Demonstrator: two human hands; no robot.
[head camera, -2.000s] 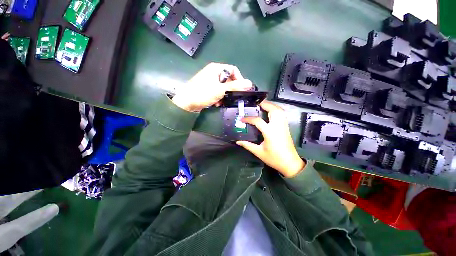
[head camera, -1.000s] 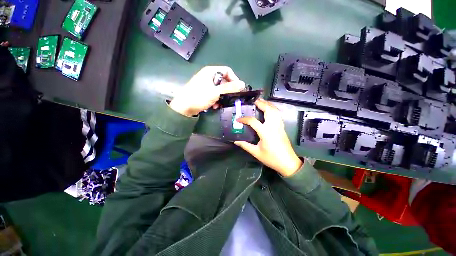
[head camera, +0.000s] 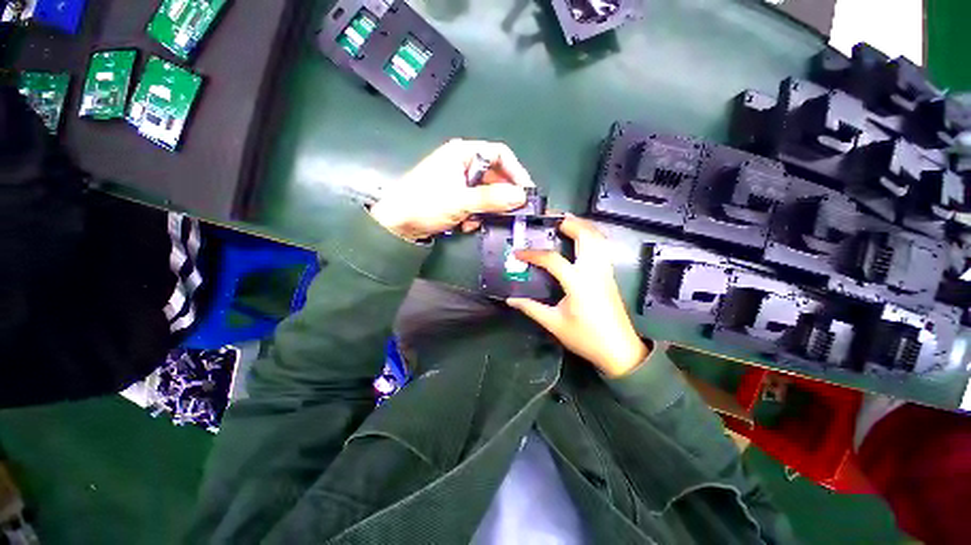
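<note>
My left hand (head camera: 456, 192) holds a black front housing (head camera: 536, 202), seen nearly edge-on, above the far edge of a flat black rear housing (head camera: 497, 275). My right hand (head camera: 583, 293) holds the rear housing by its right side and near edge. A fingertip of it lies on the window, where a green patch shows. A pale ribbon cable (head camera: 520, 231) runs between the two housings. Its lower end is partly under the fingertip. Much of the front housing is hidden by my left fingers.
Rear housings (head camera: 424, 83) lie beyond my left hand, and a black part (head camera: 592, 13) at the back edge. Finished assemblies (head camera: 745, 197) stand in rows at right. Circuit boards (head camera: 163, 103) lie on a dark mat (head camera: 218, 149) at left. A person's dark sleeve (head camera: 96, 266) is at far left.
The front housing in my left hand is tilted more edge-on, so less of its dark face shows. My right hand keeps its hold on the rear housing. The whole view has shifted slightly.
</note>
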